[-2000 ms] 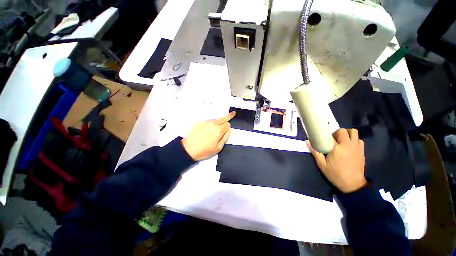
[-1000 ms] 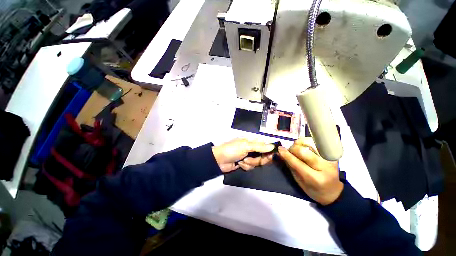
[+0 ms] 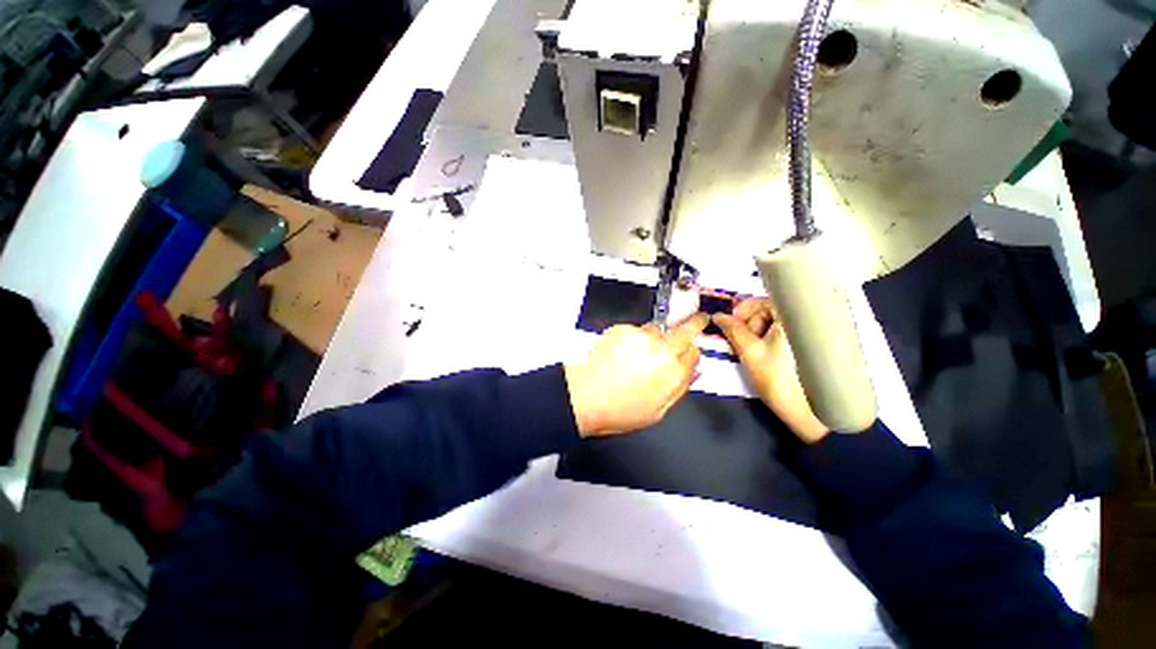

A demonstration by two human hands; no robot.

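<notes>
My left hand (image 3: 638, 378) and my right hand (image 3: 770, 368) meet at the clamp foot (image 3: 685, 304), fingertips close together at its window. A small black patch (image 3: 715, 308) shows at the fingertips; I cannot tell whether it is held or lies in the window. A black fabric piece (image 3: 616, 306) extends left from under the clamp. A second black panel (image 3: 685, 450) lies flat in front of the machine, partly under my forearms. The lamp (image 3: 818, 342) hangs over my right hand and hides part of it.
The off-white sewing machine head (image 3: 811, 140) stands behind the clamp. Overlapping black pieces (image 3: 989, 368) lie at the right of the white table (image 3: 507, 507). A small dark tool (image 3: 453, 203) and a black scrap (image 3: 403, 140) lie left. A teal bottle (image 3: 209, 190) and blue bin (image 3: 127, 311) are farther left.
Both hands have moved from above the front panel forward to the clamp window. The small black piece that was between the fingertips is now at the window.
</notes>
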